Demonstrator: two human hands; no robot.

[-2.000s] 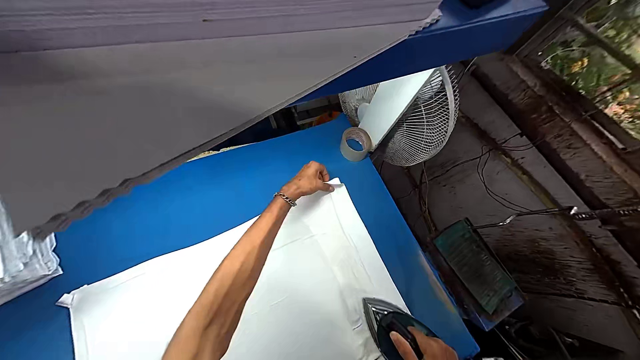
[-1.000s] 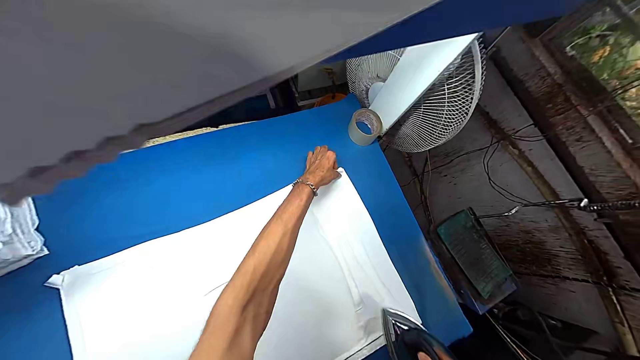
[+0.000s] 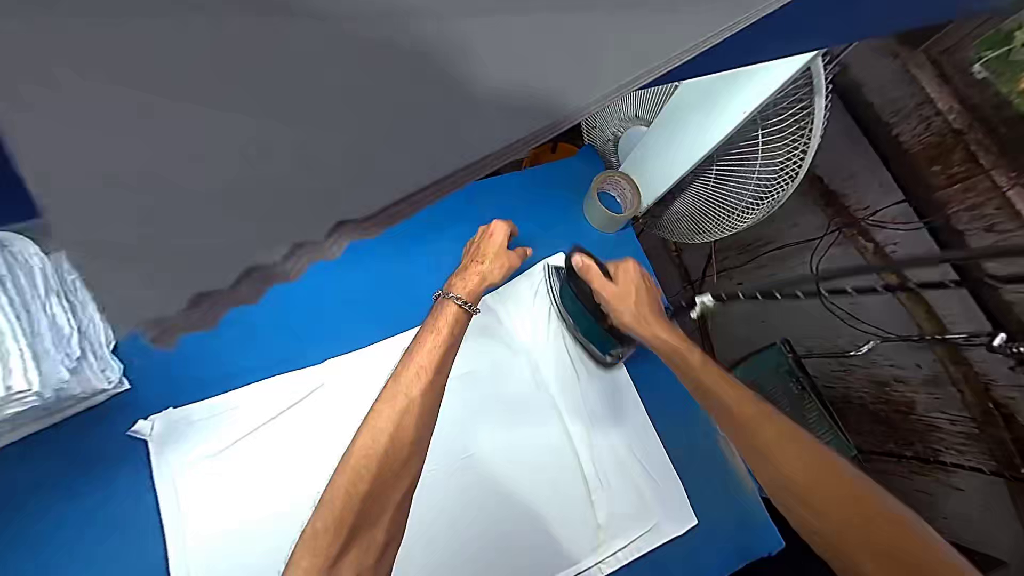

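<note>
A white cloth (image 3: 512, 448) lies flat on the blue tabletop (image 3: 312, 320), with creases near its right side. My right hand (image 3: 628, 296) grips the handle of a clothes iron (image 3: 590, 316), which rests at the cloth's upper right corner. My left hand (image 3: 490, 254), with a metal chain bracelet at the wrist, is just beyond the cloth's upper edge, left of the iron. Its fingers are slightly curled and apart, and nothing shows in them. Whether the fingertips touch the tabletop is unclear.
A tape roll (image 3: 612, 200) stands near the far right corner, beside a caged fan (image 3: 744, 168) and a pale board (image 3: 712, 120). Grey sheets (image 3: 320, 128) overhang the upper left. Folded white cloths (image 3: 52, 328) lie at left. The iron's cord (image 3: 824, 292) runs right.
My right hand has moved the iron up along the cloth's right side, from its lower right part to the upper corner. My left hand has come off that corner, to the left.
</note>
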